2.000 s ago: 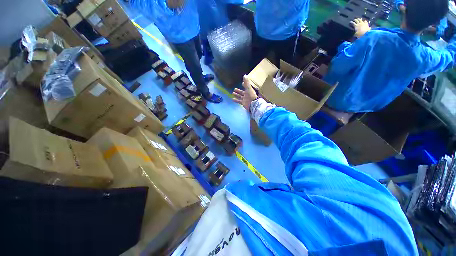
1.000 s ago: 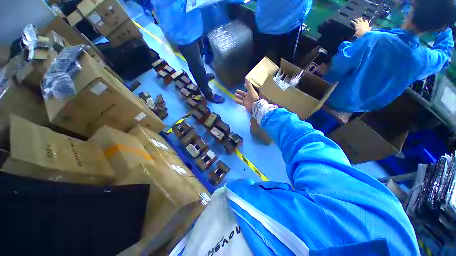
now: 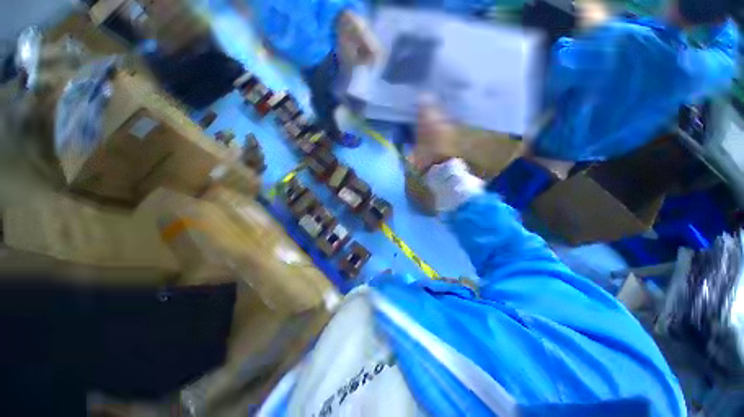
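A white work instruction sheet (image 3: 489,77), blurred, with a dark picture on its left half, is held up at the top centre. My right hand (image 3: 432,142) is at its lower edge, with a digit over the front of the sheet; the rest of the grip is blurred. Another person's hand (image 3: 356,41) is at the sheet's upper left edge. My left hand is out of the picture.
Cartons (image 3: 122,155) are stacked at left beside a black panel (image 3: 122,350). Rows of small brown blocks (image 3: 351,191) lie on the blue floor. A person in blue (image 3: 628,89) and an open carton (image 3: 595,199) are at right.
The sheet has come down into the space by my right hand, with the other person's hand on it. My right hand has moved slightly right and onto the sheet. The view is now blurred.
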